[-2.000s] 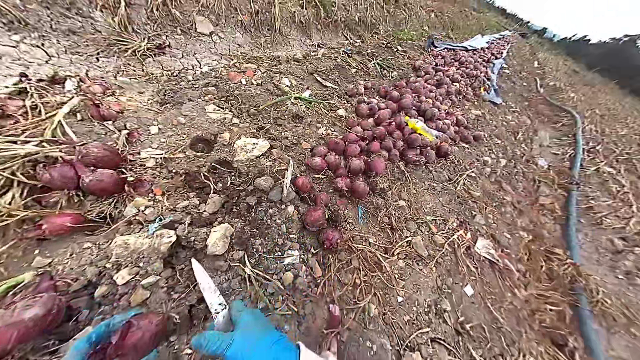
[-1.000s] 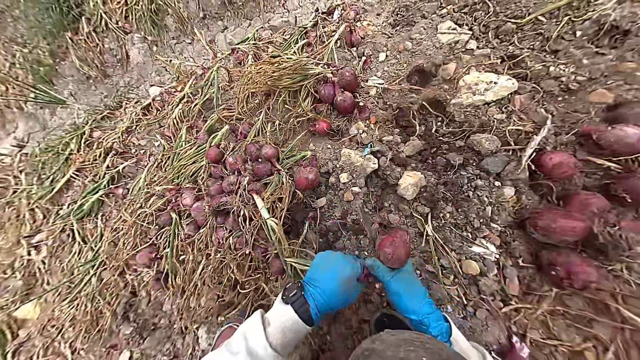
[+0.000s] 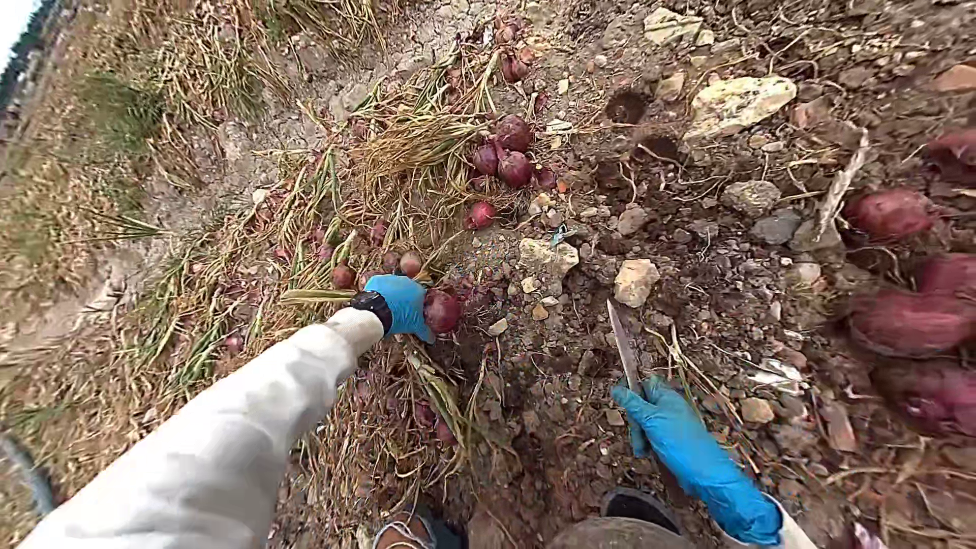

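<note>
My left hand (image 3: 402, 305), in a blue glove with a black watch at the wrist, is closed around a red onion (image 3: 442, 310) whose bulb shows at the right of the fingers; dry leaves stick out on the other side. My right hand (image 3: 659, 419), also in a blue glove, grips a knife (image 3: 624, 347) with its blade pointing up and slightly left, over the soil. The knife's handle is hidden in the fingers. More red onions (image 3: 514, 168) with dry tops lie above my left hand.
Dry onion leaves (image 3: 412, 145) cover the ground at the left. Stones (image 3: 635, 282) are scattered over the soil, with a large pale rock (image 3: 740, 104) at the upper right. Blurred red onions (image 3: 911, 322) lie at the right edge. A shoe (image 3: 639, 509) shows at the bottom.
My hands were together at an onion a second ago; now they are apart. My left hand has reached left to the leafy onions and holds one. The view has swung left since the oldest frame.
</note>
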